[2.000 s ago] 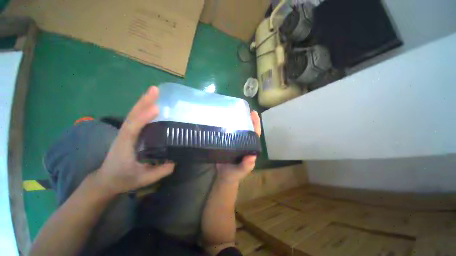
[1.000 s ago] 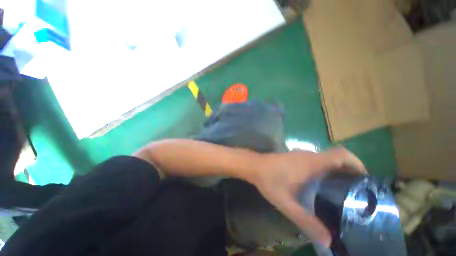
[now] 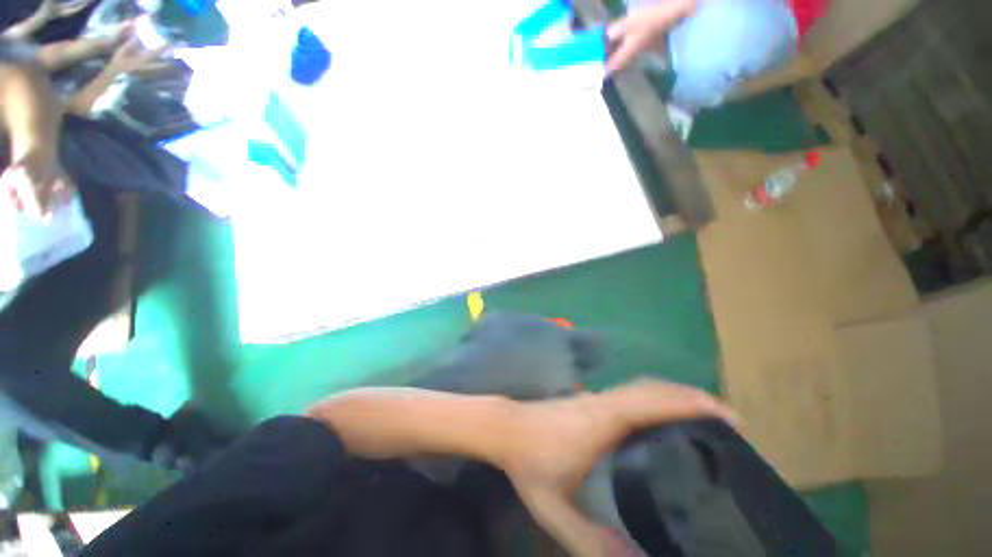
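Observation:
My left hand [image 3: 577, 441] comes in from the lower left and grips one end of the appliance unit [image 3: 691, 495] at the bottom edge, right of the middle. Its fingers lie over the top and its thumb along the lower left side. The unit looks blurred, with a black part and a grey translucent part, and its lower end is cut off by the picture's edge. My right hand is not in view.
A white table [image 3: 435, 163] stands ahead, with blue-and-white boxes [image 3: 279, 139] and a dark-blue object [image 3: 310, 57]. People sit at the left, and a hand [image 3: 642, 31] reaches its far right corner. Flattened cardboard [image 3: 810, 392] and a bottle [image 3: 783, 182] lie at the right.
The view has swung from the floor and compressor to the table. My left hand still grips the unit, now lower in the picture. My right hand, seen on it two seconds ago, is out of view.

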